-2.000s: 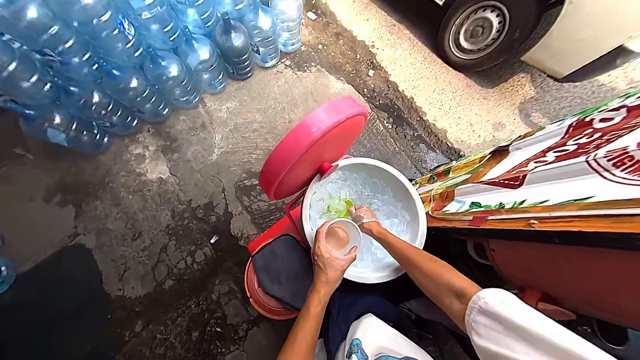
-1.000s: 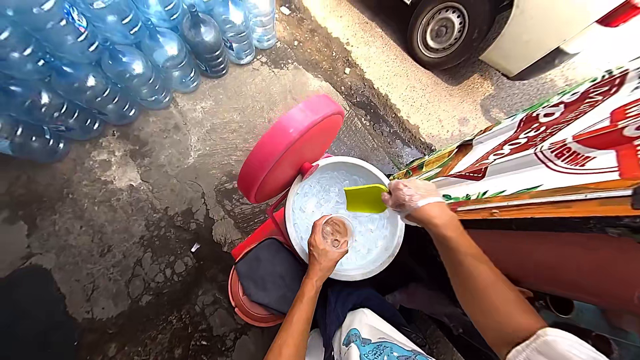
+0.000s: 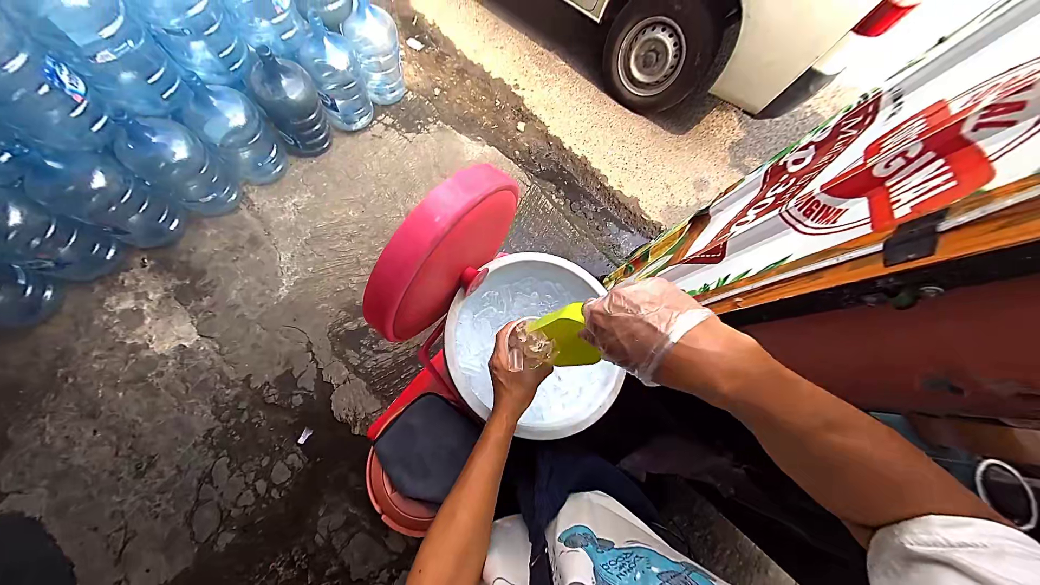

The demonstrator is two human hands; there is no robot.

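A round cooler with a white rim holds many pieces of ice. Over its middle my left hand is closed around a clear plastic cup that has ice in it. My right hand, in a clear plastic glove, grips a lime-green scoop at the cooler's right side. The scoop's front edge meets the mouth of the cup. The cooler's pink lid stands tilted open at the upper left.
Many blue plastic water jugs are stacked at the upper left. A printed banner on a wood-edged stall runs along the right. A red stool with a dark seat stands by the cooler. A white vehicle's wheel is at the top.
Two seconds ago my right hand and the scoop were down in the ice. The scoop was then lifted to the right of the cup, and now it is at the cup, where ice shows.
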